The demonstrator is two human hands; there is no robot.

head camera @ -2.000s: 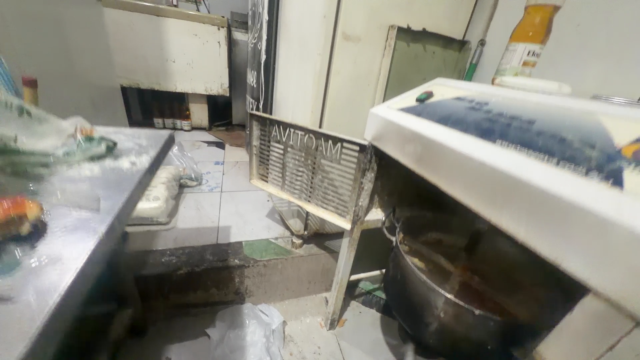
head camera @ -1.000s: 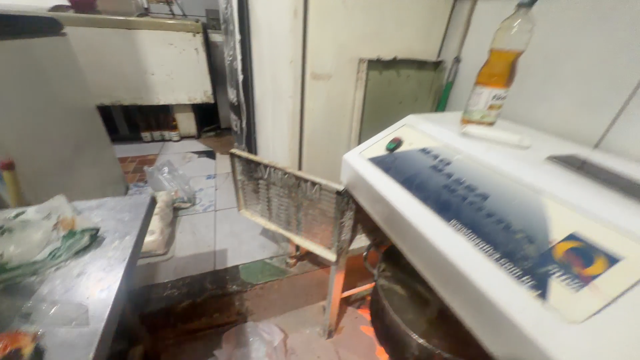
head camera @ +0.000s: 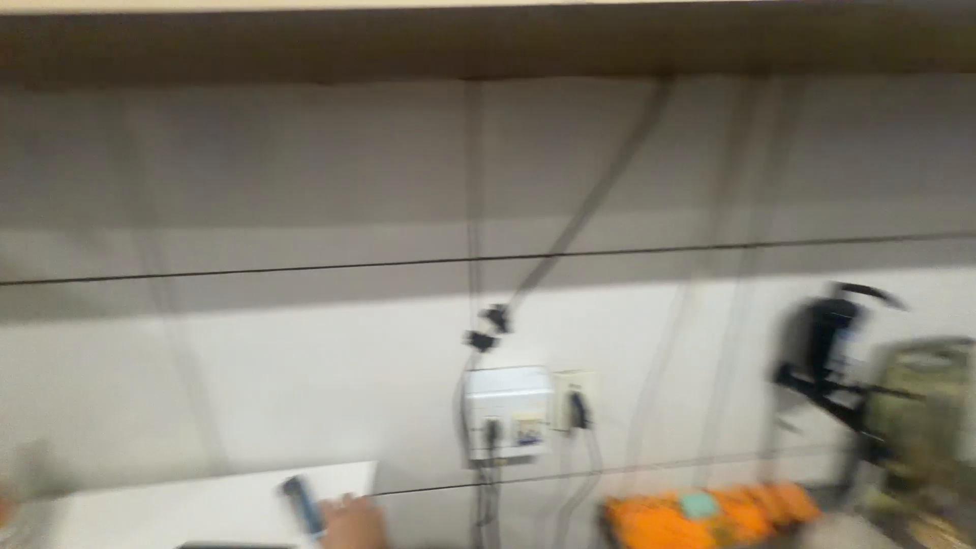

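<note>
Only one of my hands shows, a blurred hand (head camera: 352, 523) at the bottom edge, left of centre. Which hand it is cannot be told. Its fingertips are at or beside a blue-grey handle-like object (head camera: 303, 505) above a white surface (head camera: 191, 507); whether they grip it is unclear. A dark flat edge (head camera: 236, 546) shows at the bottom, left of the hand. The other hand is out of view.
On the tiled wall, a white outlet box (head camera: 508, 412) and a socket (head camera: 576, 400) hold plugs with hanging cords. An orange object (head camera: 709, 518) lies lower right, near a black device (head camera: 831, 343) and a greenish container (head camera: 919, 412). A shelf (head camera: 488, 42) spans the top.
The view has swung from the floor, the metal table and the white machine to a tiled wall. A hand has come into view at the bottom edge.
</note>
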